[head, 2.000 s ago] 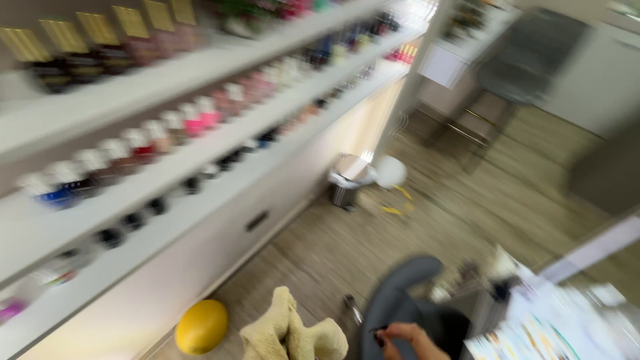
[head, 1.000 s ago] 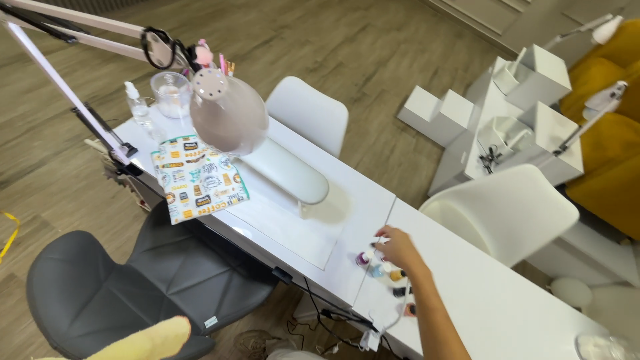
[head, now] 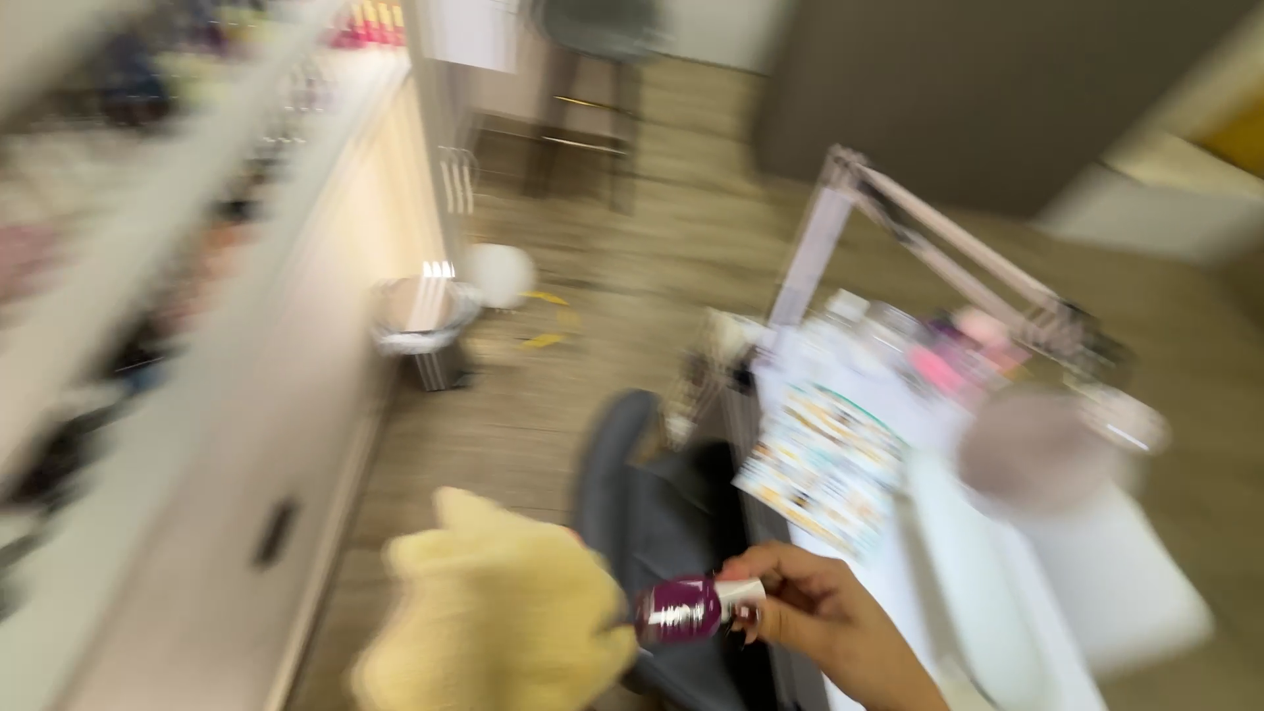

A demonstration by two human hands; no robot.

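Note:
My right hand (head: 815, 617) grips a purple nail polish bottle (head: 681, 610) by its light cap, between thumb and fingers. A pale yellow cloth (head: 494, 612) is at the lower middle, just left of the bottle. It covers my left hand almost wholly, and the grip of that hand is hidden. Beyond my right hand, a printed cloth (head: 829, 464) lies on the white table (head: 889, 568). The view is blurred.
Shelves of nail polish (head: 237, 188) run along the left. A lined waste bin (head: 425, 316) stands on the floor at their end. A dark chair (head: 652, 504) is beside the table, and a jointed lamp (head: 948, 227) reaches over it.
The view has swung from the table back towards the shelves. My right hand, at the small bottles on the table one second ago, now holds a purple bottle beside the yellow cloth.

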